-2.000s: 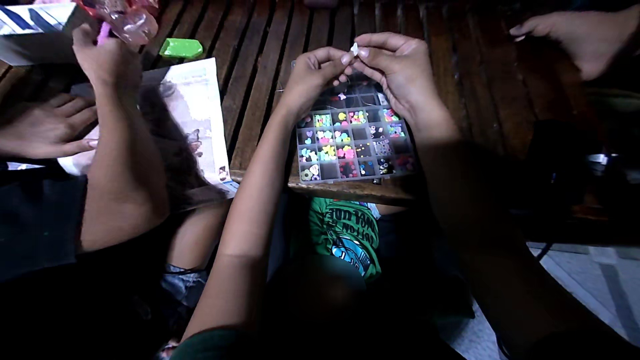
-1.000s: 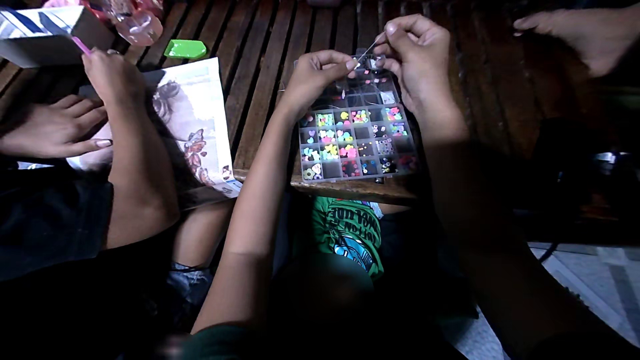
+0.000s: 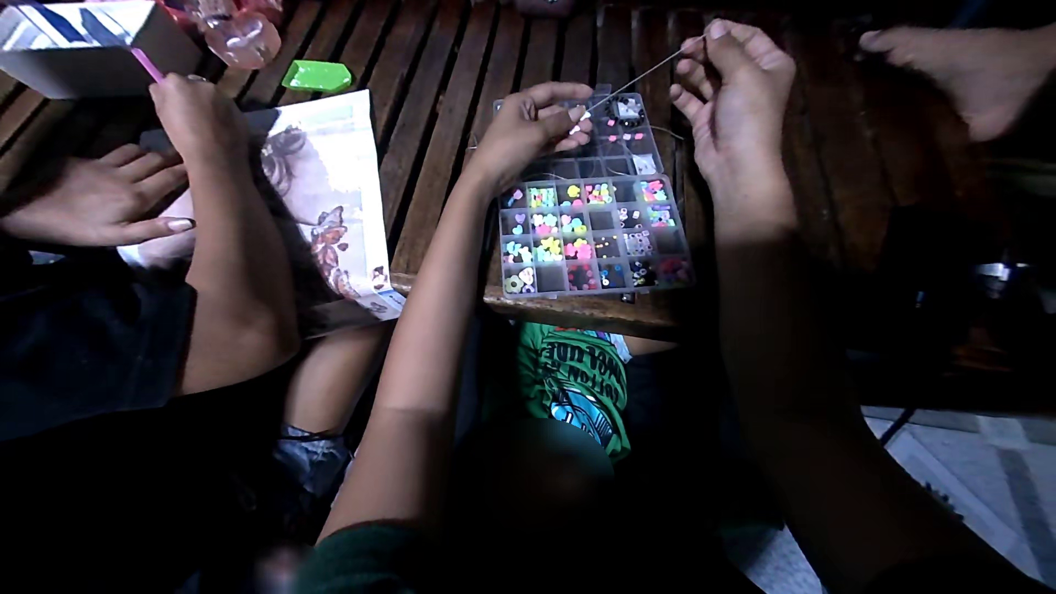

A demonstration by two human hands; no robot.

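My left hand (image 3: 536, 132) pinches a small white piece, probably a bead, at the lower end of a thin cord (image 3: 639, 78). The cord slants up, taut, to my right hand (image 3: 734, 91), whose thumb and fingers grip its upper end. Below my hands lies a clear plastic compartment box (image 3: 598, 176) with colourful beads in many of its cells, among them flower and heart shapes. Its far part, partly hidden by my left hand, holds a few pink and white beads and a dark beaded ring (image 3: 627, 110). A loose loop of thin cord crosses that part.
The slatted wooden table (image 3: 437, 140) carries everything. At left, another person's hands (image 3: 194, 115) hold a pink pen-like tool (image 3: 147, 64) over a printed picture sheet (image 3: 355, 173). Beyond are a green tray (image 3: 318, 76) and a white box (image 3: 91, 62). A bare foot (image 3: 973, 74) rests at right.
My hands were close together over the box two seconds ago. My right hand has since moved away to the right, and the cord now stretches between them.
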